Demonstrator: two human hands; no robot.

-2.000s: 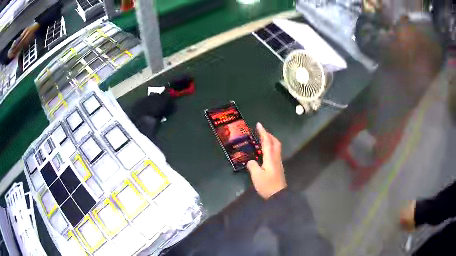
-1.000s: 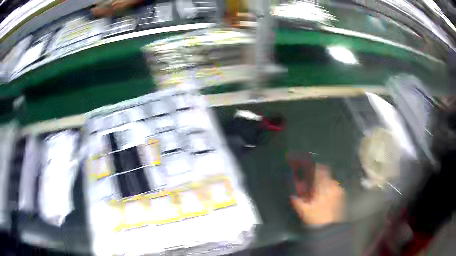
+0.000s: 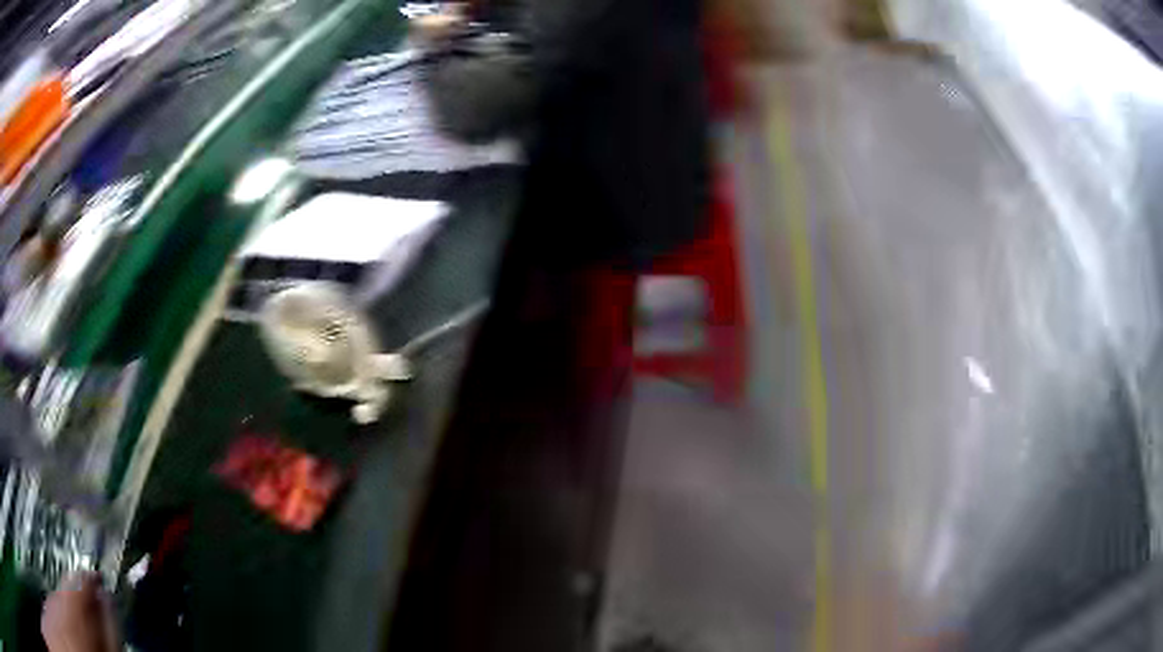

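The smartphone (image 3: 281,481) lies on the dark green bench at lower left, its screen glossy red and blurred. No hand touches it. My left hand (image 3: 79,618) seems to be the one at the lower left corner, cut off by the edge; its fingers and anything in them cannot be made out. A skin-coloured blur at the bottom edge, right of centre, seems to be my right hand (image 3: 899,627), too smeared to tell its shape. The black item with a red band (image 3: 163,567) lies near the left hand.
A cream desk fan (image 3: 319,338) stands beyond the phone, with a white sheet (image 3: 351,229) behind it. A person in dark clothes (image 3: 619,127) sits on a red plastic stool (image 3: 727,299) past the bench. The green belt (image 3: 160,274) runs along the left; a yellow line (image 3: 806,318) marks the floor.
The view has swung right, towards the floor and the neighbouring person. My right hand has left the phone. The big blister tray has gone out of view.
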